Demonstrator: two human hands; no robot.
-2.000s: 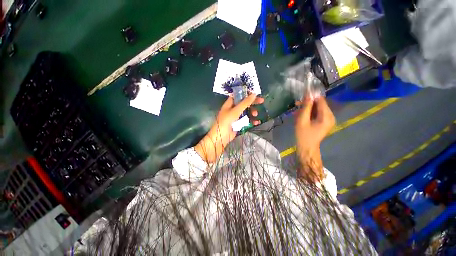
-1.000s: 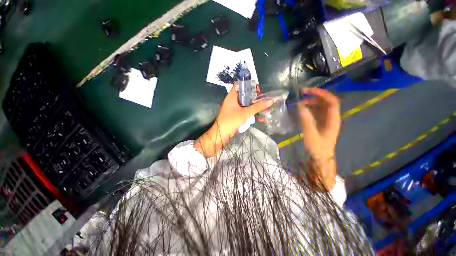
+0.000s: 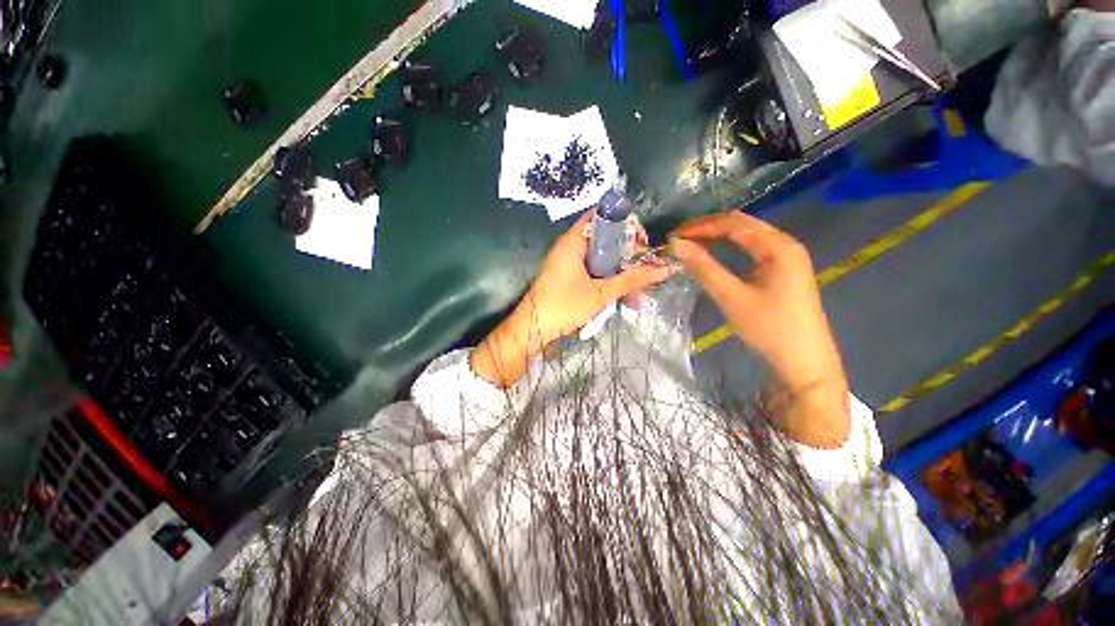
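My left hand (image 3: pixel 565 291) grips a grey cylinder (image 3: pixel 608 239), which looks like the power screwdriver. It also pinches a crumpled clear plastic bag (image 3: pixel 660 306) near its thumb. My right hand (image 3: pixel 783 300) has thumb and finger together on the bag's upper edge, close to my left fingertips. What the bag holds cannot be made out. Just beyond the cylinder, a heap of tiny black screws (image 3: pixel 563 171) lies on a white screw paper (image 3: pixel 522 128).
Several black units (image 3: pixel 422 86) lie beyond, some at a plain white paper (image 3: pixel 340 232), near a long cream strip (image 3: pixel 330 108). A black parts tray (image 3: pixel 147 306) is at left. A dark box (image 3: pixel 801 110) with papers and tweezers, and a person's sleeve (image 3: pixel 1064 104), are at right.
The bag moved from the right to my left hand. My right hand came left, its fingertips closing at the bag's edge. The cylinder shifted slightly toward me, off the screw heap.
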